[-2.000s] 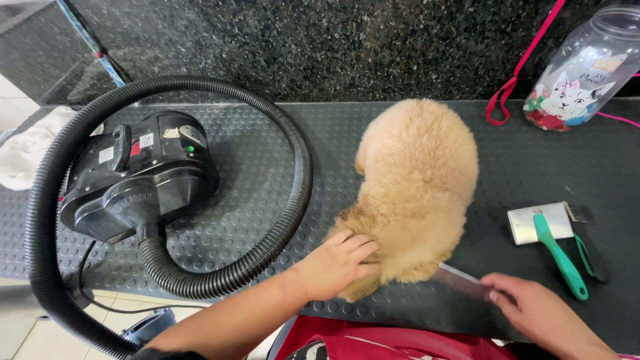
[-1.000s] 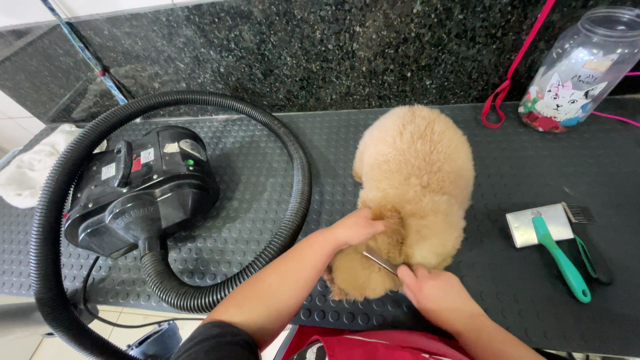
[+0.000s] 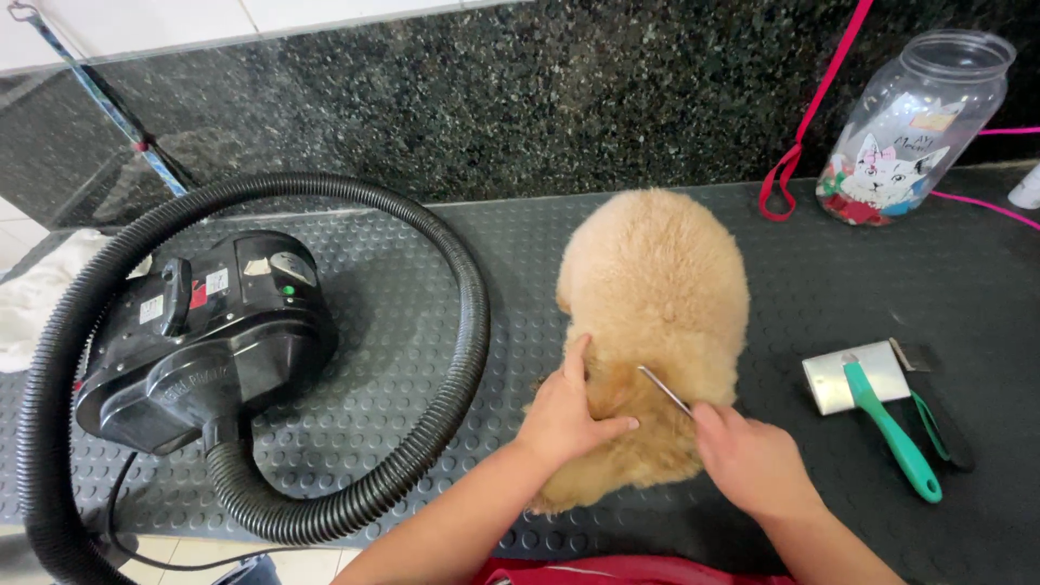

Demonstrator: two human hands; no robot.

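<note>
A dog with fluffy apricot fur (image 3: 662, 276) is on the black studded rubber mat, its rump toward the wall and its head end toward me. My left hand (image 3: 569, 410) lies on the fur at the left side of its neck and head, fingers spread. My right hand (image 3: 751, 455) is closed around a metal grooming comb (image 3: 665, 392); the comb's thin edge rests against the fur at the back of the head or neck. The dog's face is hidden from view.
At left stands a black pet dryer (image 3: 236, 325) ringed by its ribbed hose (image 3: 475, 325). A green-handled slicker brush (image 3: 894, 431) and a dark-handled comb-like tool (image 3: 934, 406) lie at right. Behind them are a clear plastic jar (image 3: 918, 138), a red leash (image 3: 784, 175) and a white cloth (image 3: 41, 301).
My left hand has moved from the dog's lower left to beside its neck. My right hand has brought the comb from beside the dog onto its fur, then farther up toward the neck.
</note>
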